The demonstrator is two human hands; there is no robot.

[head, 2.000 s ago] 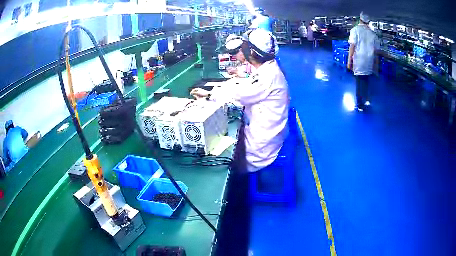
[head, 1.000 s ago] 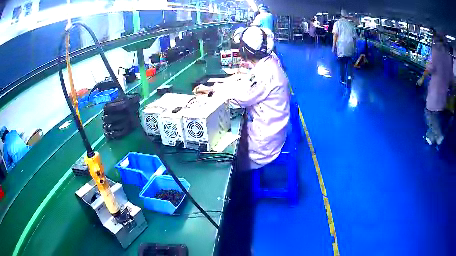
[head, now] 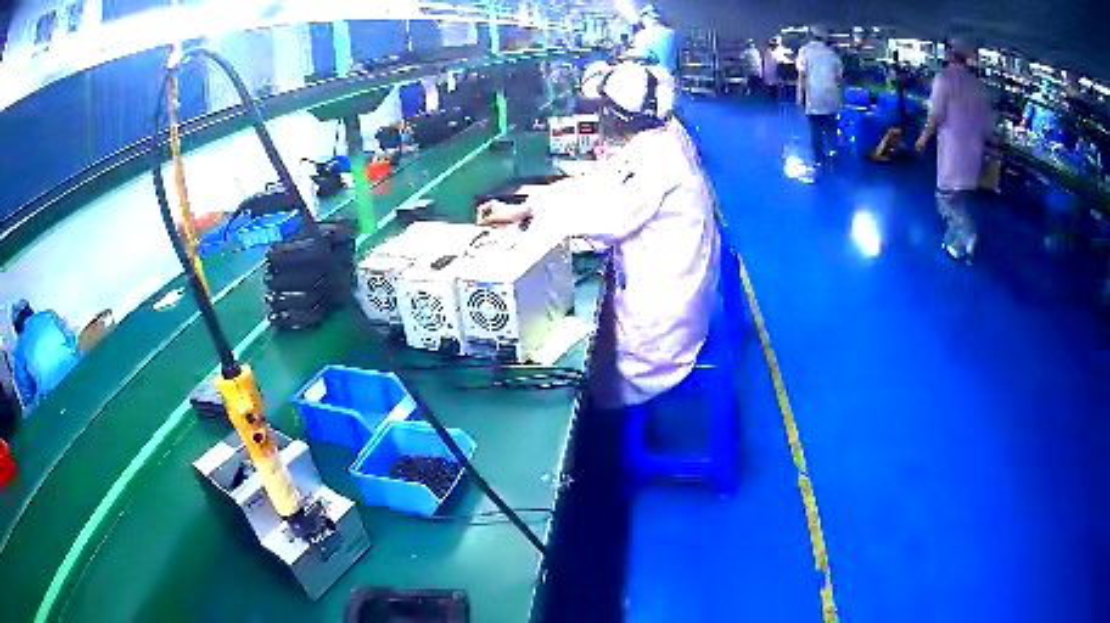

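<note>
Neither of my hands is in view. Nearest in front of me, a yellow-orange electric screwdriver [head: 259,438] hangs upright on a black cable, its tip at a grey metal screw feeder [head: 319,548]. Right of it, a light-blue bin [head: 411,489] holds many tiny dark screws. A second light-blue bin [head: 345,420] stands behind it; its floor is partly hidden. The black fixture [head: 408,606] is cut off by the bottom edge.
White fan-vented units [head: 493,304] stand beyond the bins, with black cables before them. A stack of black housings [head: 304,278] is on the left. A seated person in pink [head: 663,256] works at the bench [head: 505,444]. Two people [head: 962,134] are in the aisle.
The view has shifted slightly, so the bench things sit a little further right. The white-smocked person is farther down the aisle. A pink-smocked person has entered at right and moved away along it.
</note>
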